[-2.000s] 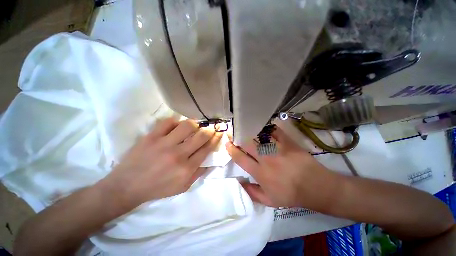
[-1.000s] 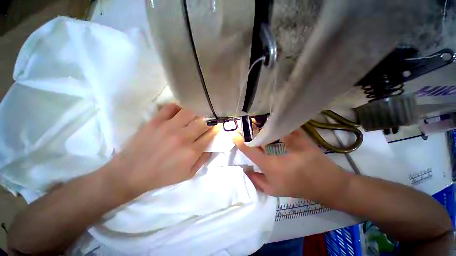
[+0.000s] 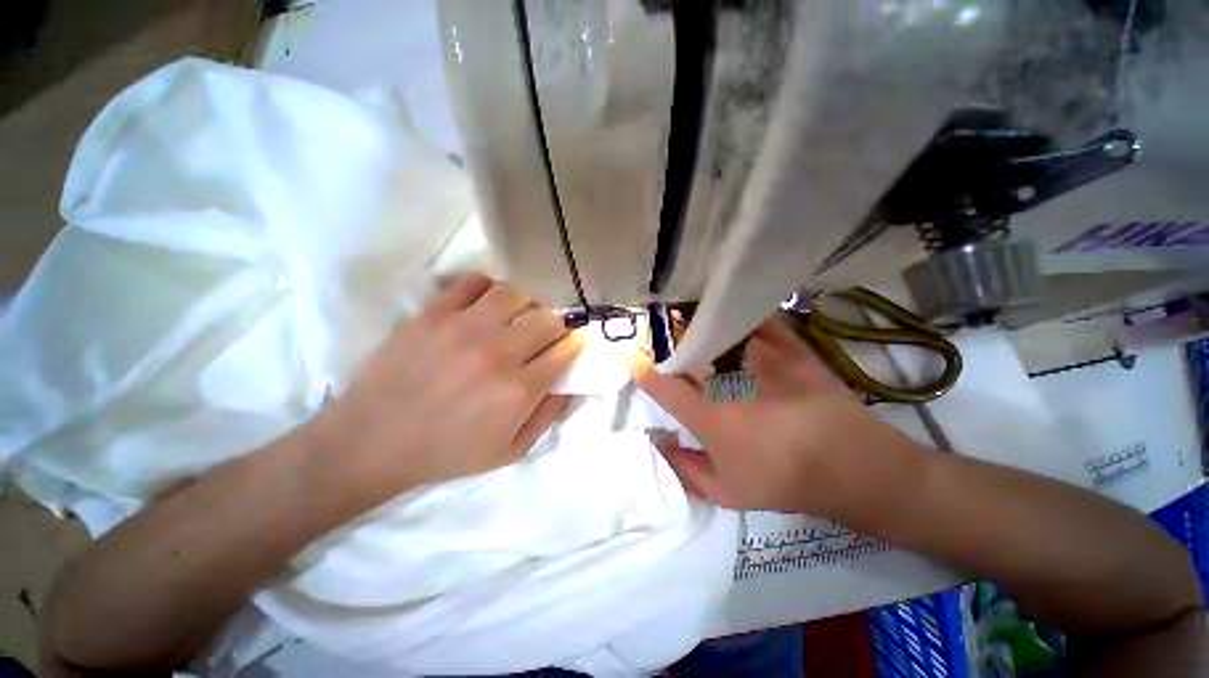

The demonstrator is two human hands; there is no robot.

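Observation:
The white garment piece (image 3: 252, 278) lies in loose folds left of the machine head and under both my hands. My left hand (image 3: 464, 378) lies palm down on the cloth, fingertips beside the lit presser area, pressing the fabric flat. My right hand (image 3: 782, 424) is right of the needle area. Its thumb and fingertips touch the fabric edge (image 3: 607, 371); whether they pinch it is hard to tell. The sewing machine head (image 3: 597, 146) hides the needle. Part of my right fingers is behind the knurled knob (image 3: 732, 386).
Scissors with olive looped handles (image 3: 915, 393) lie right of the needle. The tension dial (image 3: 975, 281) sticks out of the head. Ruler markings (image 3: 809, 550) run along the white table edge. A blue crate (image 3: 915, 642) is below the table. Brown board (image 3: 80, 146) is at left.
The camera view has shifted slightly against the machine. The near folds of the garment have bunched a little differently. Both hands stay close to the same places at the needle area.

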